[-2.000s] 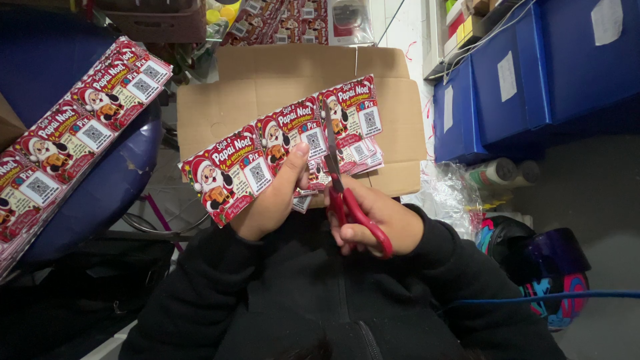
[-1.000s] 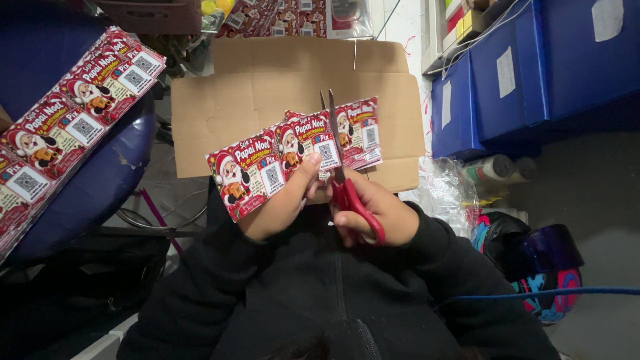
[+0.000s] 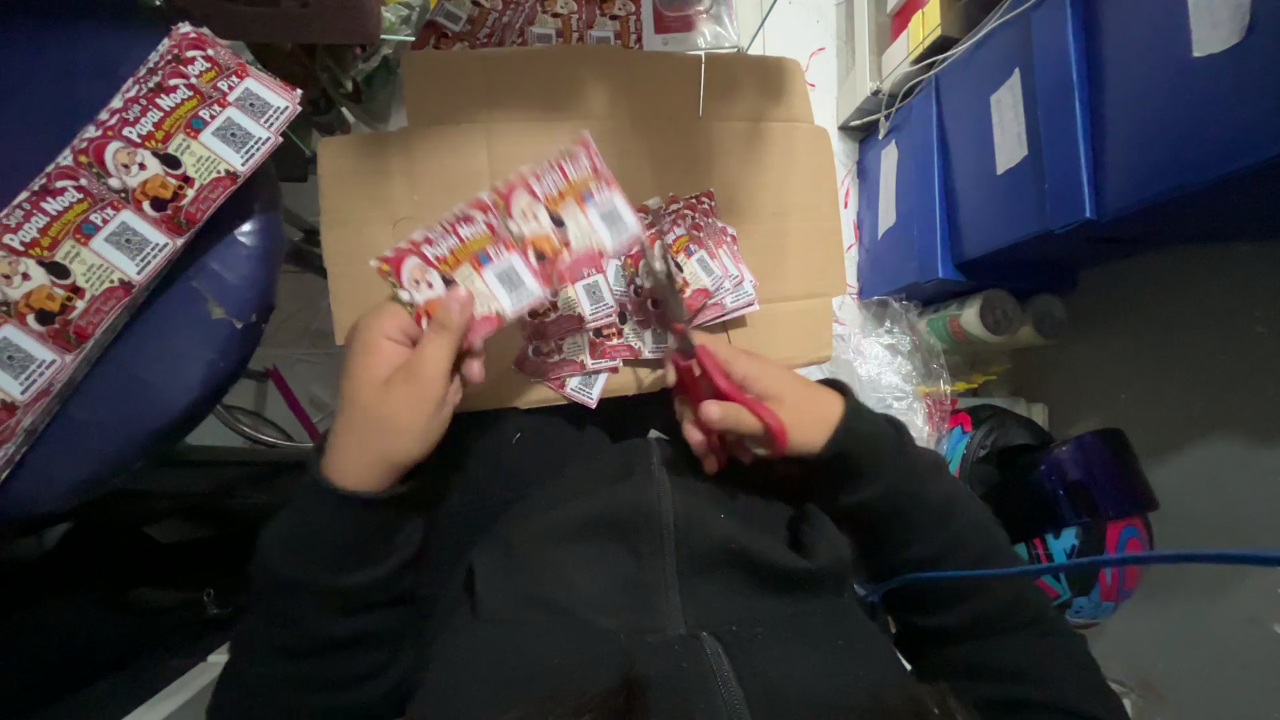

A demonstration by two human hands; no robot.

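Note:
My left hand [image 3: 405,385] pinches the lower left end of a printed Santa card strip [image 3: 515,245], blurred and showing two joined cards. Red-handled scissors [image 3: 700,365] are in my right hand [image 3: 765,405], their dark blades pointing up beside the strip's right end. Whether the blades touch the strip cannot be told. Under and right of the strip, a loose pile of cut cards [image 3: 700,260] lies on a flat piece of brown cardboard [image 3: 750,150].
A stack of uncut card strips [image 3: 140,190] rests on a blue rounded surface [image 3: 235,290] at left. More printed sheets [image 3: 560,25] lie beyond the cardboard. Blue boxes [image 3: 1010,180] stand at right, above clear plastic wrap [image 3: 895,360] and a colourful helmet [image 3: 1090,560]. A blue cable [image 3: 1050,570] crosses there.
The strip went from three joined cards to two. My left hand has moved left with it, away from the scissors, and the pile of cards beneath now shows more fully.

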